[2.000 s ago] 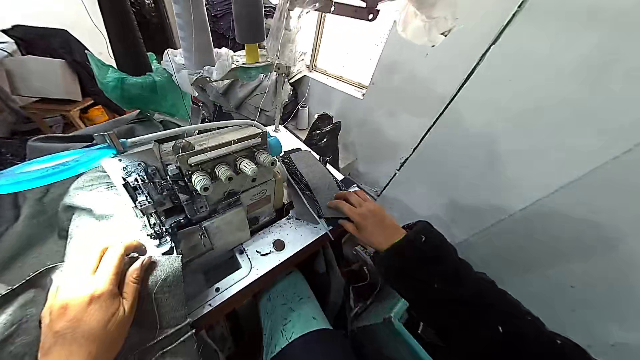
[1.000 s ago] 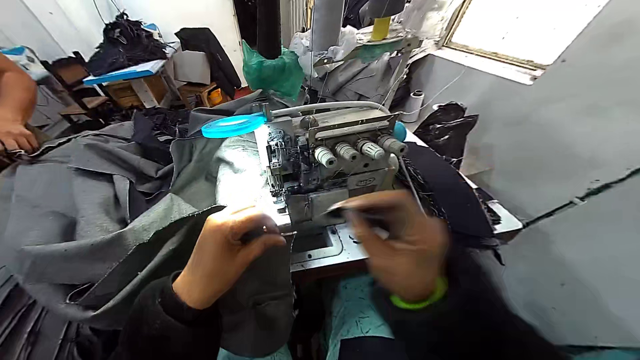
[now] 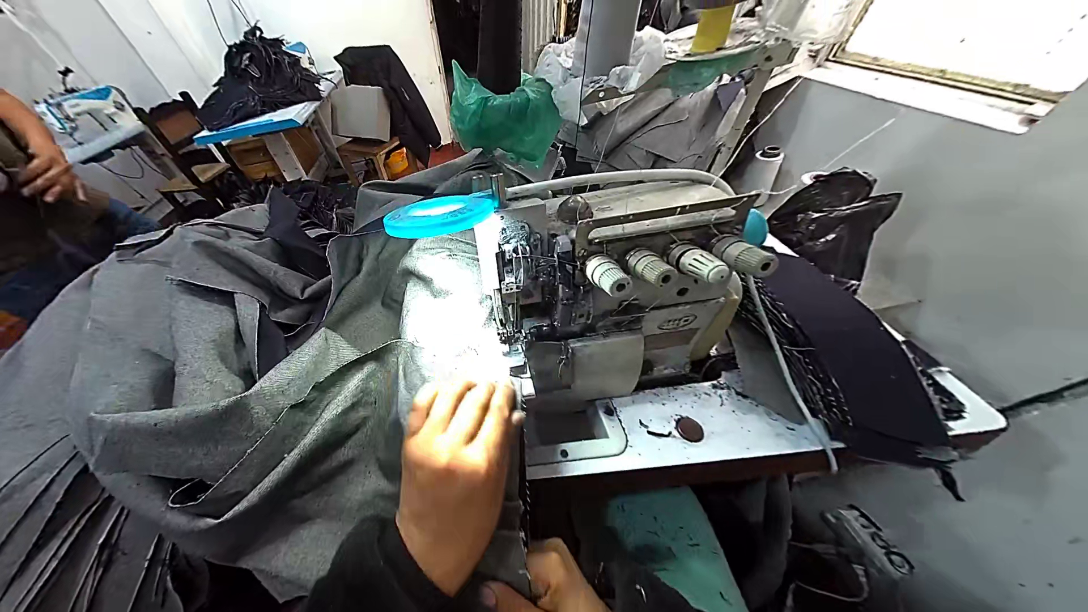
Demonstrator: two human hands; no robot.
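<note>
An overlock sewing machine [image 3: 663, 289] stands on a white table, its lamp shining on the needle area. My left hand [image 3: 459, 467] lies palm down on grey fabric [image 3: 340, 425], fingertips just in front of the presser foot. Lower down, at the bottom edge, my right hand [image 3: 552, 578] pinches the edge of the same fabric between thumb and fingers. The fabric spreads in heavy folds left of the machine. A light blue ring [image 3: 439, 216] sits at the machine's upper left. Dark cut pieces [image 3: 850, 348] lie stacked to its right.
At the far left is a person's hand [image 3: 51, 174], near another sewing machine [image 3: 93, 115]. Behind are a table with a dark fabric pile [image 3: 259, 76] and a green plastic bag [image 3: 501, 110]. A black bag [image 3: 829, 221] and a grey wall stand at the right.
My right hand, blurred in front of the machine one second ago, is now low at the fabric edge. Two seconds ago it was on the dark stack. My left hand now lies flatter on the fabric.
</note>
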